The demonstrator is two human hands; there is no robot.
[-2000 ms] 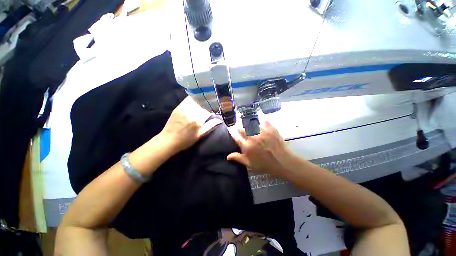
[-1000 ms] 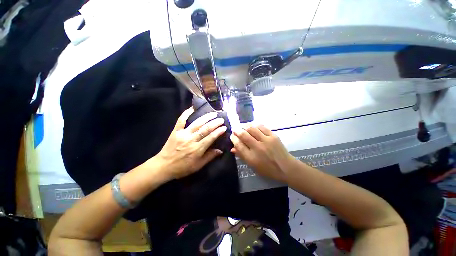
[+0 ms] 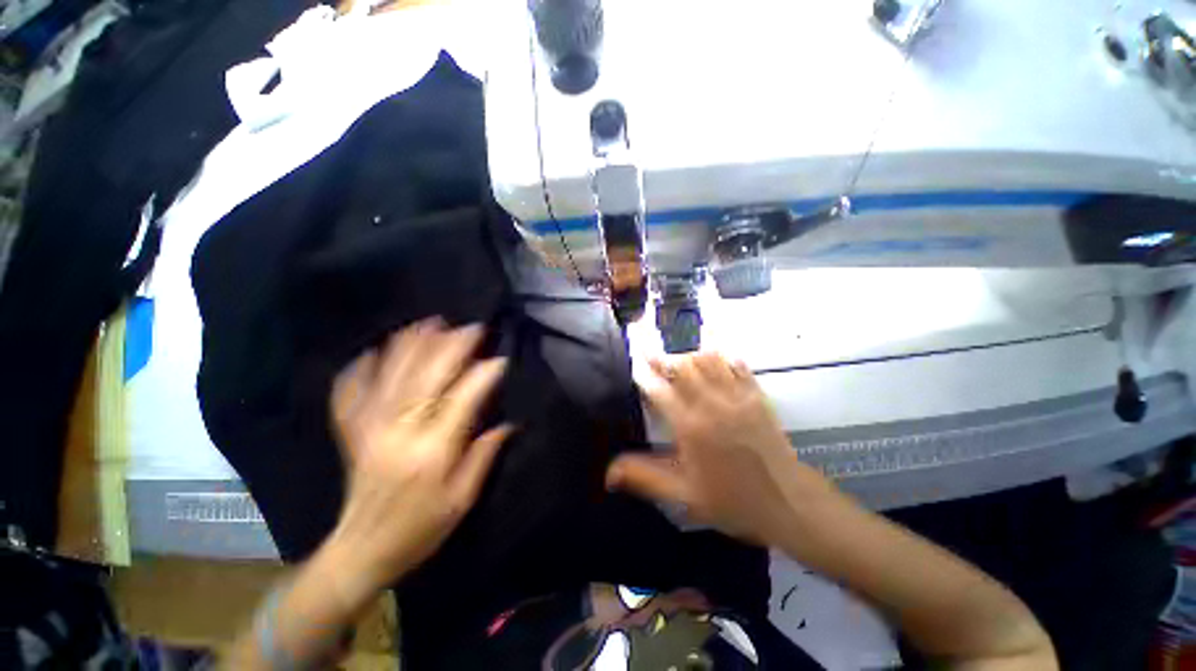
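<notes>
The black garment piece (image 3: 354,262) lies left of and under the needle area, with folds near the presser foot, which I cannot make out clearly. My left hand (image 3: 417,426) is blurred, fingers spread, over the middle of the cloth. My right hand (image 3: 715,446) is at the cloth's right edge, just in front of the machine head, thumb apart from the fingers; its thumb tip is over the cloth. The white sewing machine head (image 3: 944,223) with a blue stripe stands beyond. The needle bar area (image 3: 623,249) is above the cloth's edge.
A black cloth pile (image 3: 79,262) drapes at the far left. A white piece (image 3: 249,92) lies beyond the garment. The grey ruler edge (image 3: 918,452) runs along the front. A black-tipped lever (image 3: 1129,396) hangs at the right. A tan-brown surface (image 3: 197,603) shows below the table's left edge.
My left hand has moved left and back from the needle area, off the seam edge, with fingers spread. My right hand's thumb has spread. The cloth near the needle is more folded. The view has shifted.
</notes>
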